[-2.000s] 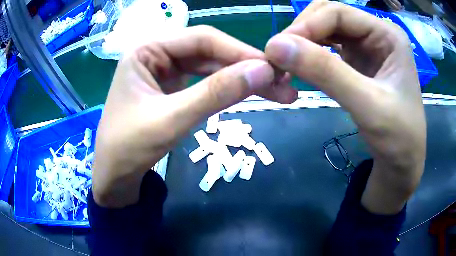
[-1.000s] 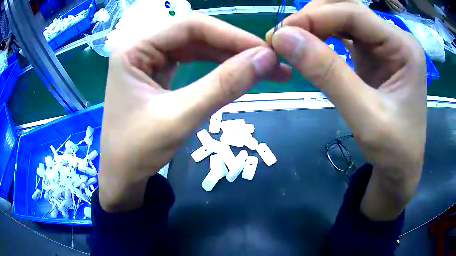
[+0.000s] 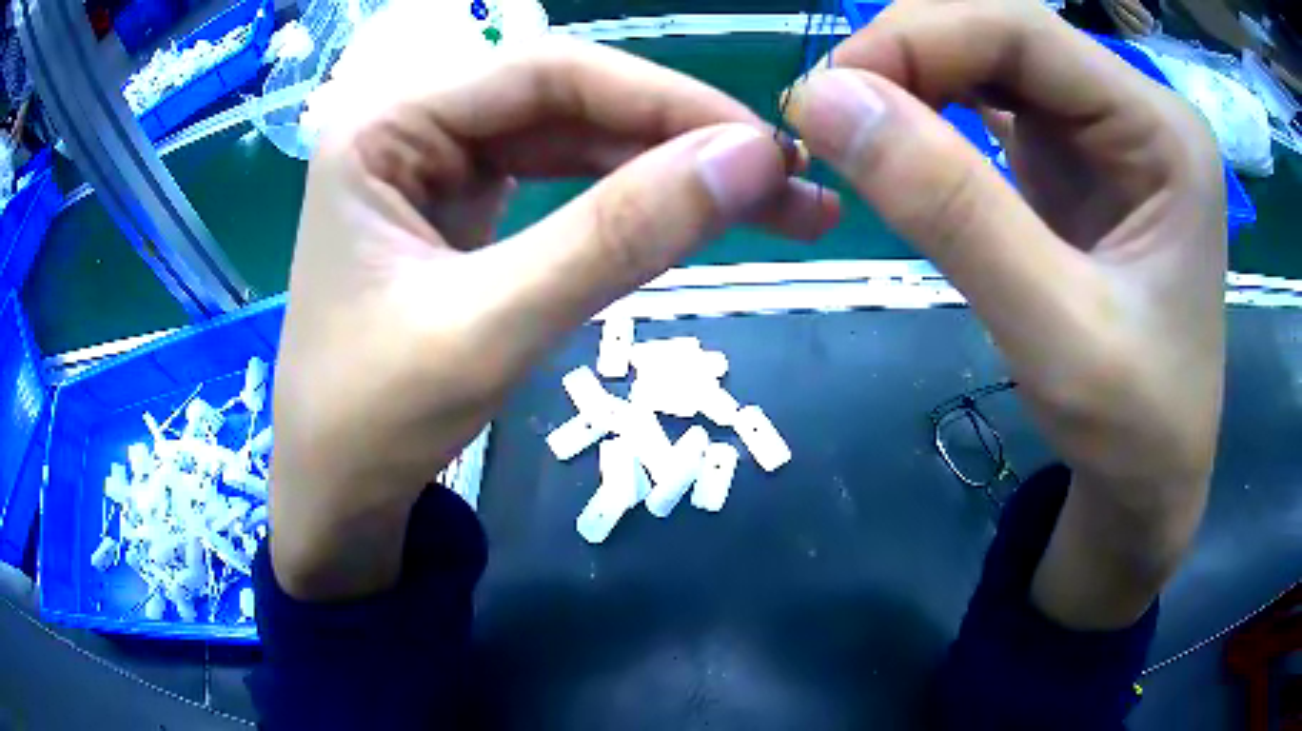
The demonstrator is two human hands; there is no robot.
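Observation:
My left hand pinches a tiny dark and brassy piece between thumb and fingertips above the bench. My right hand has its thumb and forefinger shut on thin dark-blue wire, just right of my left fingertips. The wire rises above the fingers to the top of the picture. The fingers hide most of the small piece. A pile of loose white housings lies on the dark bench below my hands.
A blue bin of white stemmed assemblies stands at left. Eyeglasses lie by my right wrist. Beyond the metal rail is the green belt, with a bulging clear bag and a second blue bin.
Both hands have risen slightly since the oldest frame. Blue wire now shows above the right fingertips, and the small piece shows between the fingertips of both hands.

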